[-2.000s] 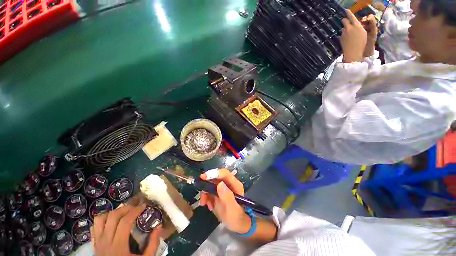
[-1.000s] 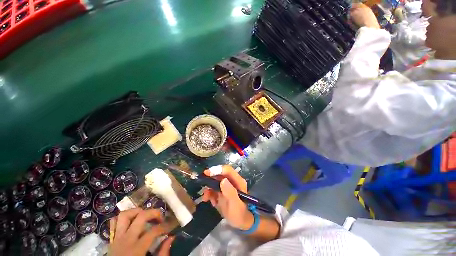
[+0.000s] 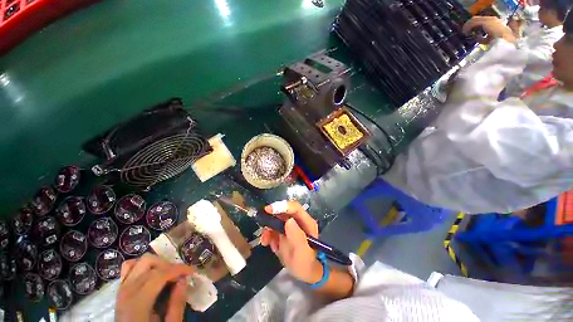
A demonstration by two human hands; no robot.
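My right hand (image 3: 295, 242) grips the black soldering iron (image 3: 330, 251) like a pen, with white wrap on one finger. Its metal barrel points up-left, above the brown fixture (image 3: 235, 236). A dark round circuit board unit (image 3: 197, 249) sits in the fixture, left of its thick whitish strip (image 3: 223, 242). My left hand (image 3: 151, 289) is below-left of the fixture, fingers bent and close together; whether it holds something small cannot be told. A whitish translucent piece (image 3: 201, 293) lies beside its fingertips.
Many dark discs (image 3: 102, 231) stand in rows at left. Behind the work are a black fan (image 3: 166, 160), a pale pad (image 3: 213, 158), a beige pot (image 3: 267, 161) and an iron stand with yellow sponge (image 3: 342, 131). Black stacked trays (image 3: 402, 47) and a person in white (image 3: 477, 144) are at right.
My left hand has moved off the disc in the fixture, down and left, leaving the disc uncovered. My right hand keeps the iron in much the same pose. The camera view has shifted slightly.
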